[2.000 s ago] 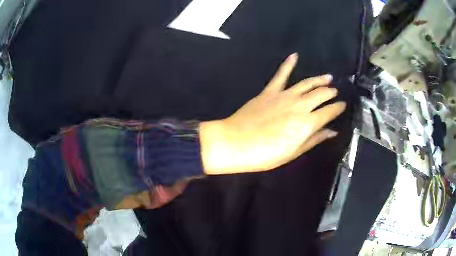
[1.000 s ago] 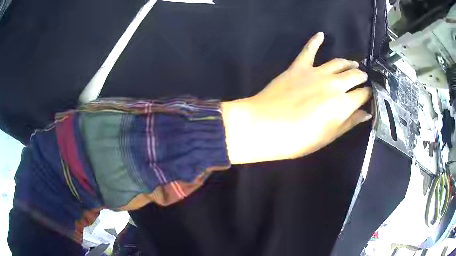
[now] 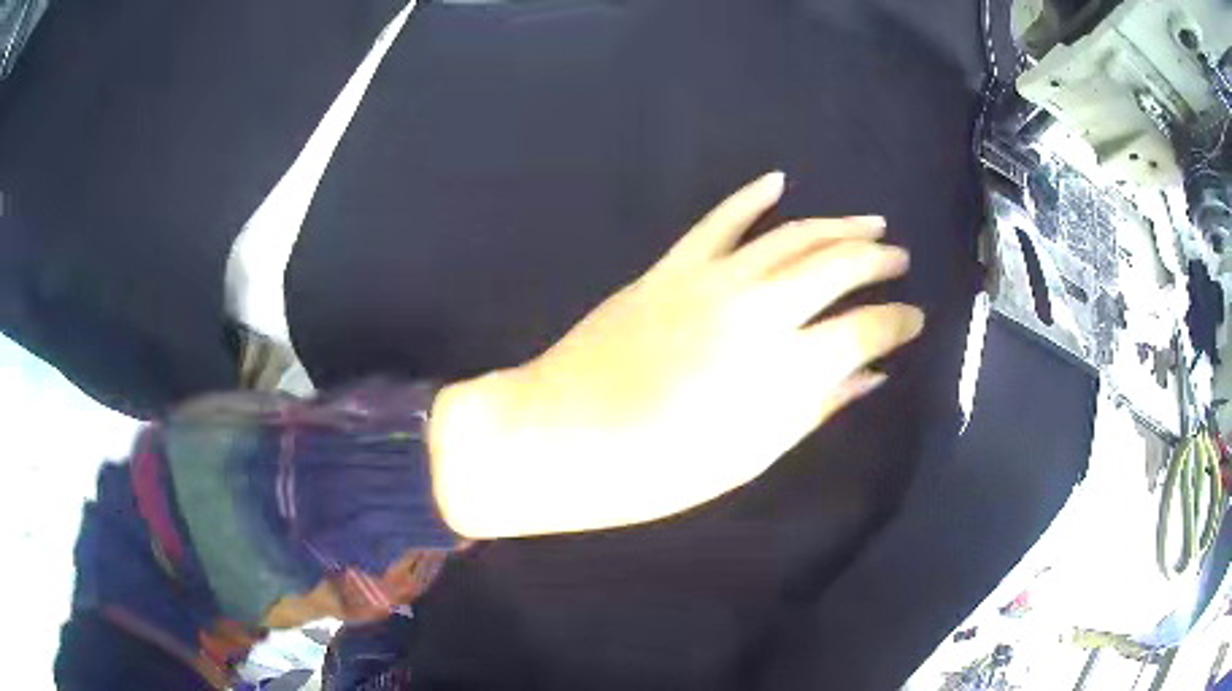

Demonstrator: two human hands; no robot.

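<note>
A large black garment panel point(image 3: 541, 176) spreads over the table and hangs over its front edge. My left hand point(image 3: 703, 365) lies flat on it with fingers spread, a little left of the metal plate point(image 3: 1034, 257) beside the needle area. A stitched edge of the panel runs at the upper right. A black band strip point(image 3: 1020, 419) lies right of the panel, running from under the plate toward the bottom. My right hand is not in view.
The cream-white machine parts point(image 3: 1128, 81) are at the upper right. Snips with yellow-green looped handles point(image 3: 1189, 506) lie at the right. A pale gap shows between the black cloth layers at the left. A white surface shows at the lower left.
My left hand has moved left and slightly down from the plate, fingers still spread. The panel's right edge has shifted, and more of the black band strip shows beside it.
</note>
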